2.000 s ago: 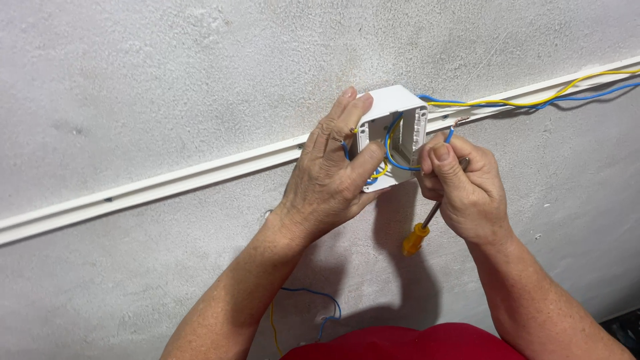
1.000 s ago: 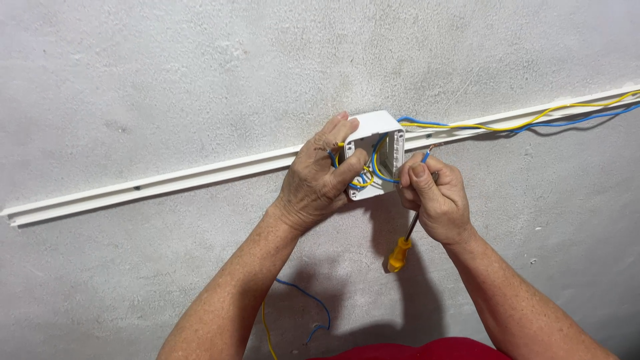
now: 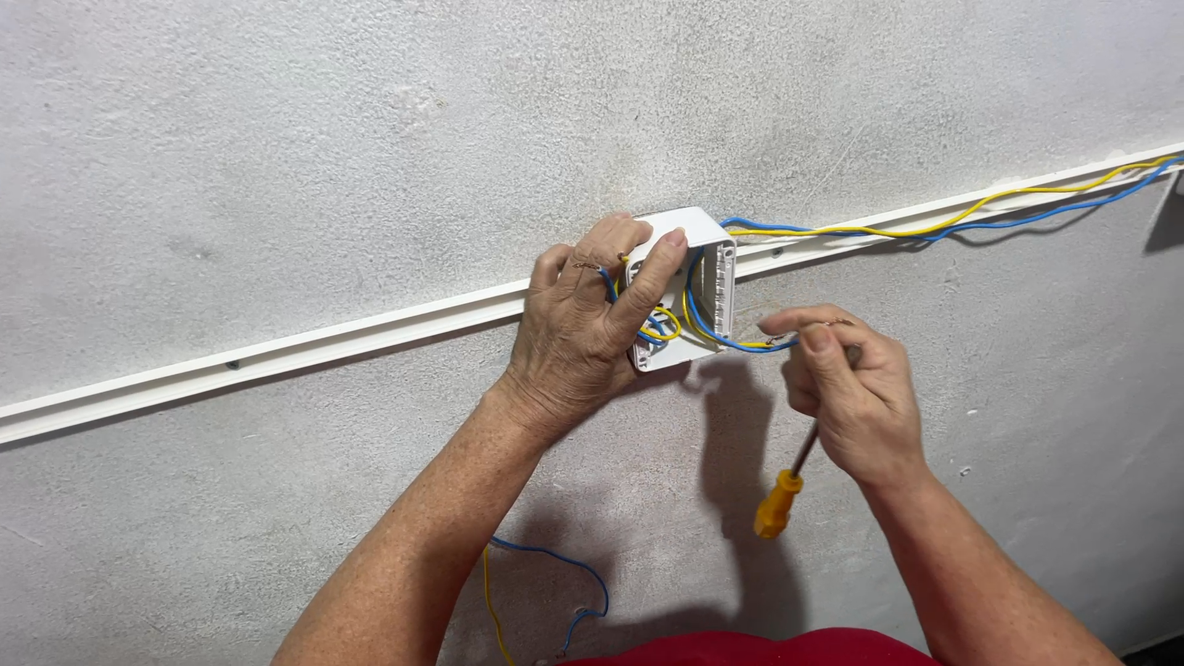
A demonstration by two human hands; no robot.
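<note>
My left hand (image 3: 583,324) grips the left side of a white plastic surface-mount electrical box (image 3: 698,231), thumb across its top rim. Blue and yellow insulated wires loop inside the open-fronted box, and bare twisted copper ends show by my left fingers. My right hand (image 3: 856,398), to the right of the box, pinches a blue wire (image 3: 712,335) near its bare copper end. The same hand holds a screwdriver (image 3: 777,504) by its metal shaft, the yellow handle hanging down. A yellow wire with a bare end runs beside the blue one, just left of my right fingers.
White open cable trunking (image 3: 388,342) runs along the rough grey wall on both sides of the box. Blue and yellow wires (image 3: 994,199) lie along its right part. Further down, a loose blue wire (image 3: 597,578) and a yellow wire (image 3: 492,601) hang by my left forearm.
My right hand has moved away from the box to the right, with the blue wire and screwdriver still in it. My left thumb has moved from inside the box to its top rim.
</note>
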